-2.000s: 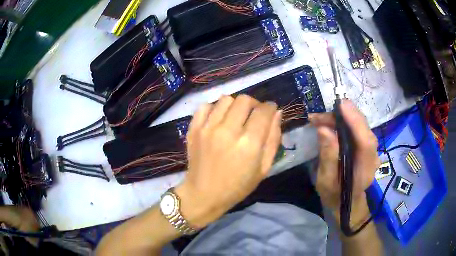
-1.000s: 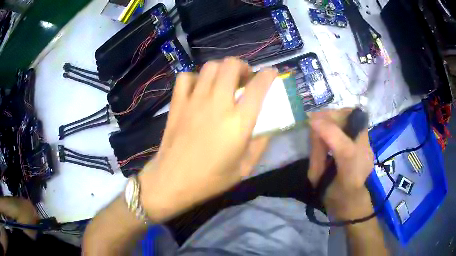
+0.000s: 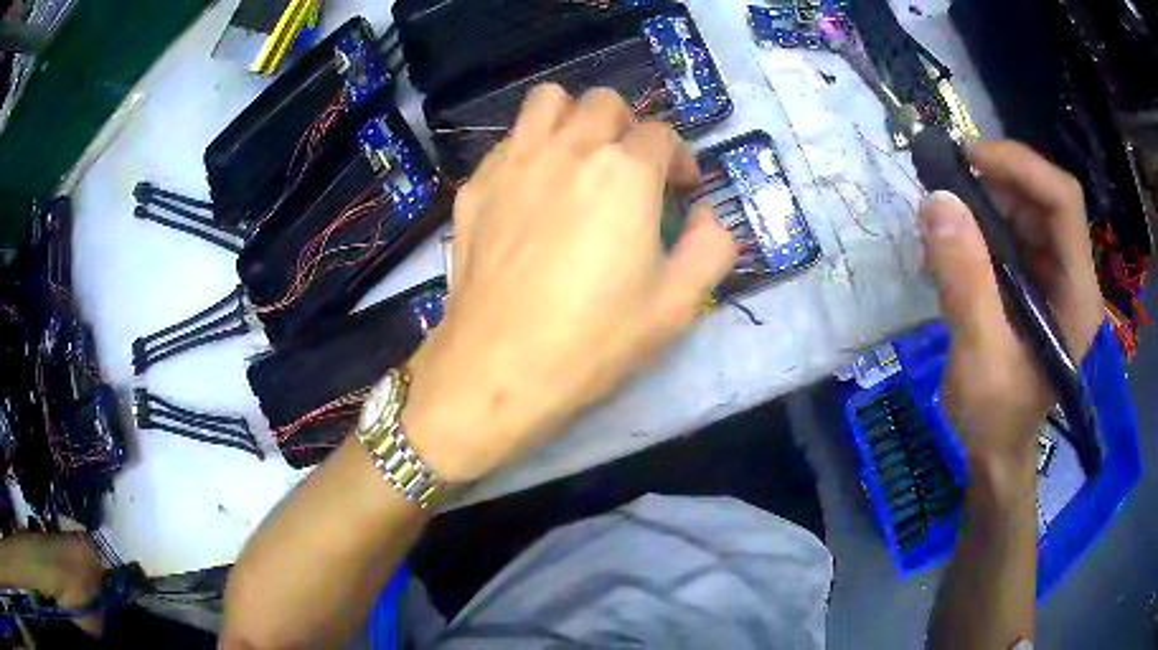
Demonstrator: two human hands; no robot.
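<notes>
My left hand, with a watch on the wrist, is over a black housing at centre right. It grips a pouch cell that it mostly hides; only green and yellow bits show at the fingers. The blue circuit board at that housing's right end shows beside my fingertips, with thin wires running from it. My right hand holds a soldering iron away from the housing. The iron's metal shaft points up and left, with a pinkish glow near its tip by loose blue boards.
More black housings with boards and red wires lie at left and behind. Paired black cables stick out left. A dark pile and another person's hand are at far left. Blue bins are below the bench at right.
The cell, plainly seen a second ago, is now mostly hidden under my left hand over the housing. My right hand moved right and up with the iron, uncovering a bin of dark parts.
</notes>
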